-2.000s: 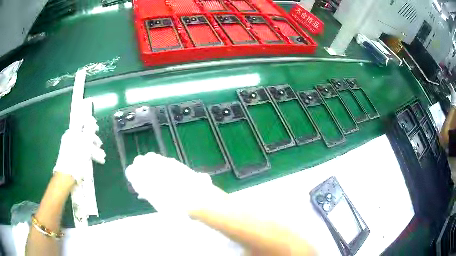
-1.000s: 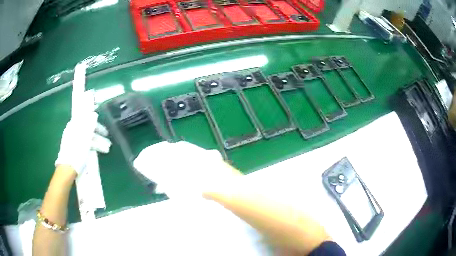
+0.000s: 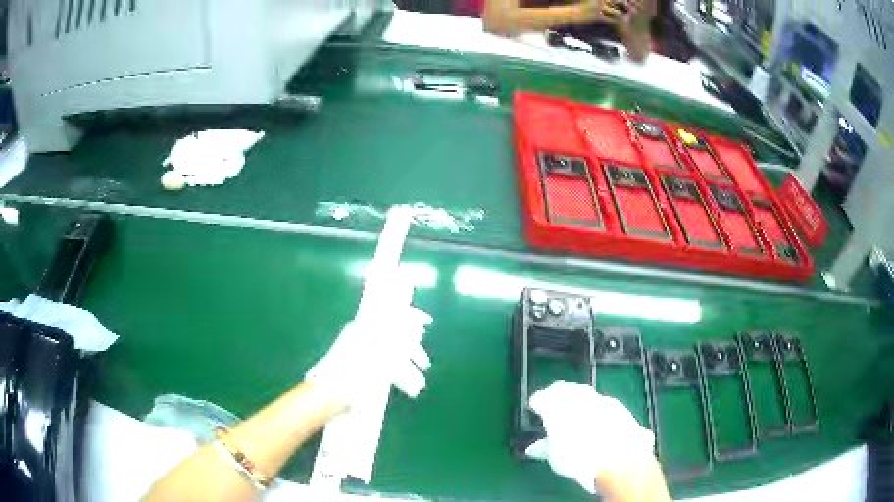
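My left hand (image 3: 377, 358), in a white glove, is closed around a long white strip (image 3: 390, 265) lying across the green belt. My right hand (image 3: 593, 436), also gloved, grips the near end of a stack of black phone frames (image 3: 556, 312) standing on the belt; its fingers hide part of the stack. The stack's camera plate end points away from me. Several single phone frames (image 3: 725, 358) lie in a row to its right, with green belt showing through them. The nearest one is partly behind the stack and hand.
A red tray (image 3: 667, 257) with frames in its cells lies beyond the belt divider (image 3: 245, 227). Crumpled white gloves or cloth (image 3: 211, 157) lie at far left. A glossy black tray (image 3: 34, 402) and a dark stack (image 3: 78, 257) are at left. A person's arms (image 3: 539, 18) show at the top.
The view has turned left, so the belt items and red tray appear further right. My right hand and the stack have moved along the row, and fewer single frames lie there. My left hand still holds the strip.
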